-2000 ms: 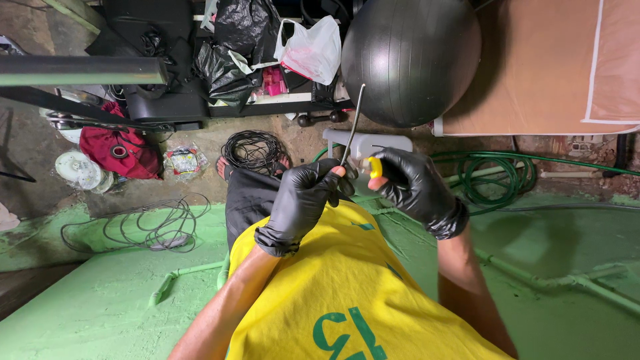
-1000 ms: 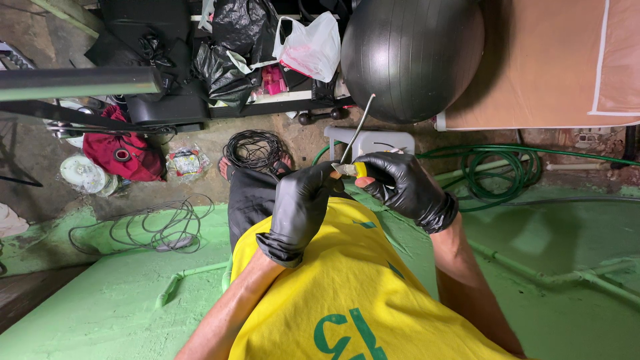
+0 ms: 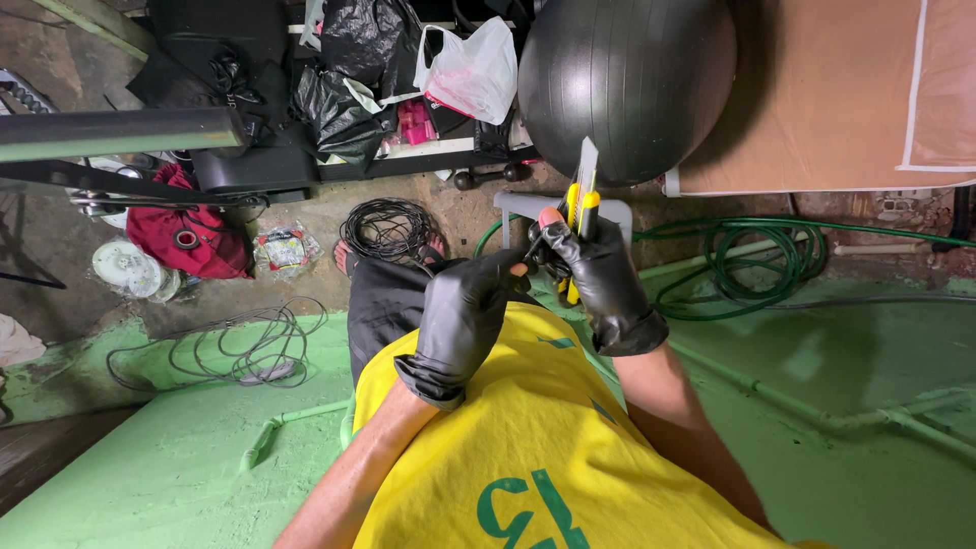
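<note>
Both hands wear black gloves and meet above the yellow shirt. My right hand (image 3: pixel 602 290) is closed around a yellow-and-black snap-off utility knife (image 3: pixel 588 171), its blade out and pointing up and away. More yellow parts show beside and below the fingers; whether they belong to a second tool cannot be told. My left hand (image 3: pixel 465 313) is just left of it, fingers pinched near the right thumb on a thin dark piece (image 3: pixel 535 245), perhaps a cable end, mostly hidden by the fingers. Bare fingertips poke through both gloves.
A coil of black cable (image 3: pixel 387 229) lies by the feet. Beyond the hands are a grey plastic stool (image 3: pixel 564 204), a black exercise ball (image 3: pixel 629 84) and a small dumbbell (image 3: pixel 489 177). A green hose (image 3: pixel 808 267) is coiled at right, a red bag (image 3: pixel 194 236) at left.
The knife blade now shows upright at my right hand, where earlier there was only a small yellow part. The long thin grey rod seen between the hands before is no longer visible.
</note>
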